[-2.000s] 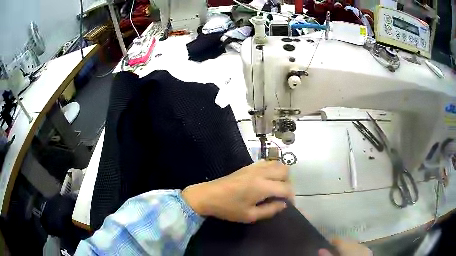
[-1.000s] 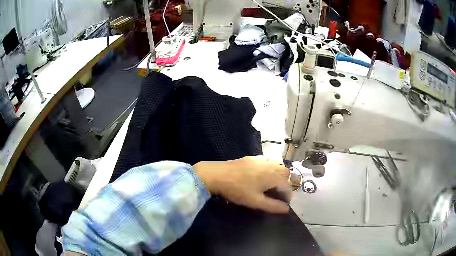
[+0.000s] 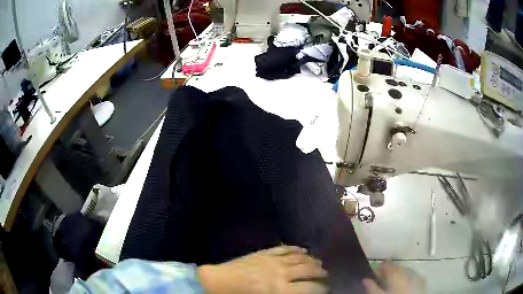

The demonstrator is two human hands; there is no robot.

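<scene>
A dark ribbed garment (image 3: 229,166) lies spread on the white table, its straight right edge running beside the needle area to the front. My left hand (image 3: 266,274) lies palm down on its near part, fingers extended, holding no visible fold. My right hand (image 3: 398,280), blurred and cut off by the bottom edge, has its fingertips around the garment's right edge. The off-white sewing machine head (image 3: 367,123) stands at the right; its presser foot is partly hidden or too unclear to read.
Shears (image 3: 477,264), snips (image 3: 454,195) and a thin pale stick (image 3: 433,229) lie right of the needle. A cloth pile (image 3: 281,60) and a pink-edged item (image 3: 200,60) are at the far end. A white basket (image 3: 94,201) is below left; a control box (image 3: 503,80) is rear right.
My left hand has moved from beside the needle towards me. The garment's right edge now shows uncovered there. My right hand shows more than one second ago. The view has shifted rightward since the first frame.
</scene>
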